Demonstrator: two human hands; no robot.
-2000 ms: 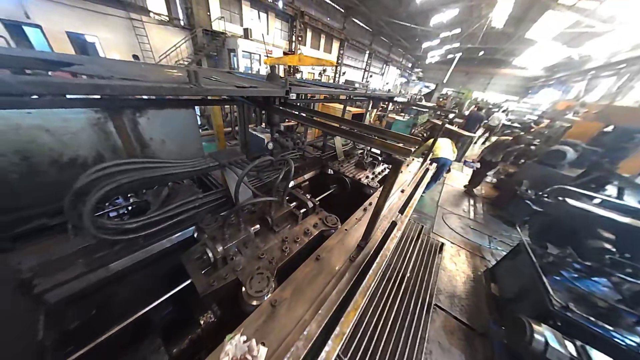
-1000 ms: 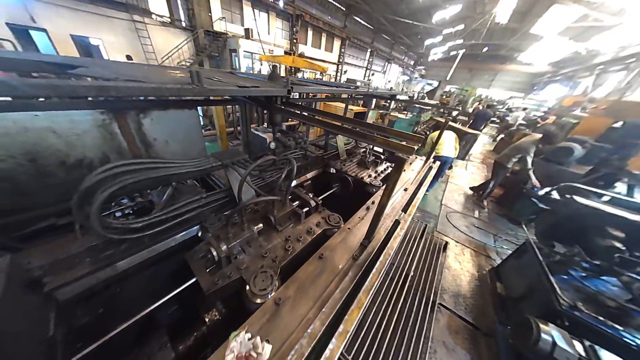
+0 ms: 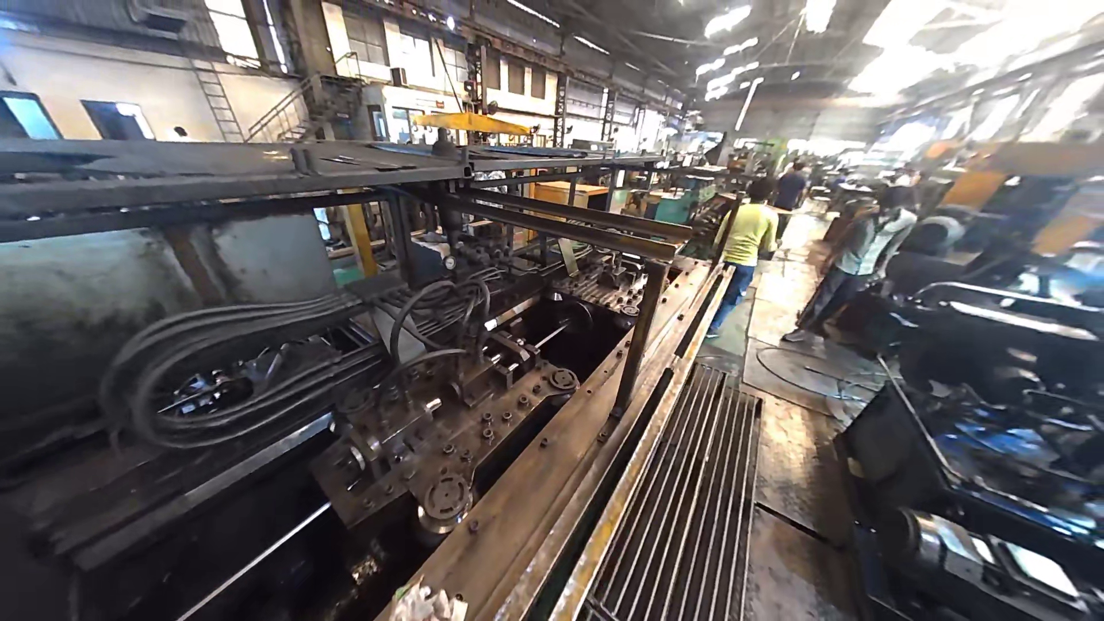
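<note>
Neither my left hand nor my right hand shows in the head view. A large machine bed fills the middle, with a bolted steel carriage (image 3: pixel 483 431) carrying round capped posts. A bundle of black hydraulic hoses (image 3: pixel 250 323) loops at its left. A thin metal rod (image 3: pixel 259 561) runs out from the carriage toward the lower left. At the bottom edge, a crumpled pale rag (image 3: pixel 427 604) lies on the machine's steel side rail (image 3: pixel 517 509). A small round gauge (image 3: pixel 449 262) sits behind the hoses.
A slatted metal grating (image 3: pixel 690 483) lies right of the rail. An upright steel post (image 3: pixel 642 341) rises from the rail to overhead beams. People stand along the walkway (image 3: pixel 776 319), one in a yellow top (image 3: pixel 749 233). Dark machinery (image 3: pixel 992 466) lines the right; a cable lies on the floor.
The person in the yellow top, bent over earlier, now stands upright. A person at the right of the walkway, who was leaning toward the machinery, is also more upright.
</note>
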